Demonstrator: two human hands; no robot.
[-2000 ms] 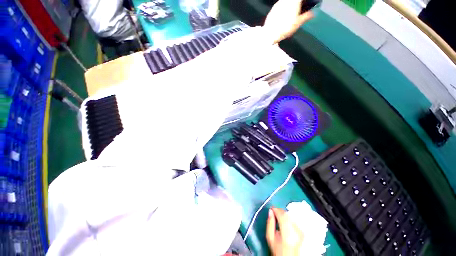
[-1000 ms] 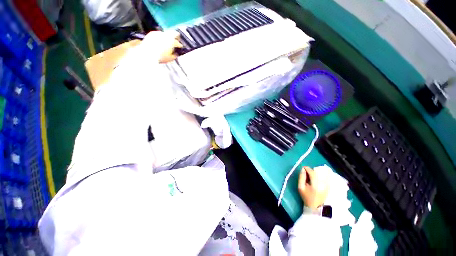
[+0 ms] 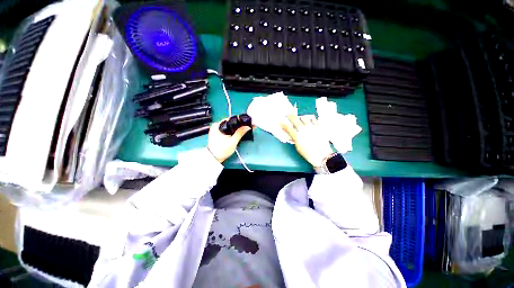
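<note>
My left hand (image 3: 224,140) is closed around several short-looking black tubes (image 3: 236,122), seen nearly end-on, over the green mat. My right hand (image 3: 307,139), with a dark square watch on the wrist, rests with fingers spread on a crumpled white cloth (image 3: 270,114); whether it grips the cloth is not clear. A second crumpled white piece (image 3: 340,128) lies just right of that hand. A loose pile of black tubes (image 3: 174,109) lies left of my left hand.
A purple-blue fan (image 3: 162,39) stands at back left, its white cable (image 3: 227,98) crossing the mat. A black dotted tray (image 3: 293,61) is behind. A ribbed black tray (image 3: 399,112) is right. Bagged white trays (image 3: 53,101) stand left. A blue crate (image 3: 403,225) is below right.
The view has swung to face the mat. My left hand has come from the white trays to the mat and now holds black tubes. My right hand is now spread on the cloth.
</note>
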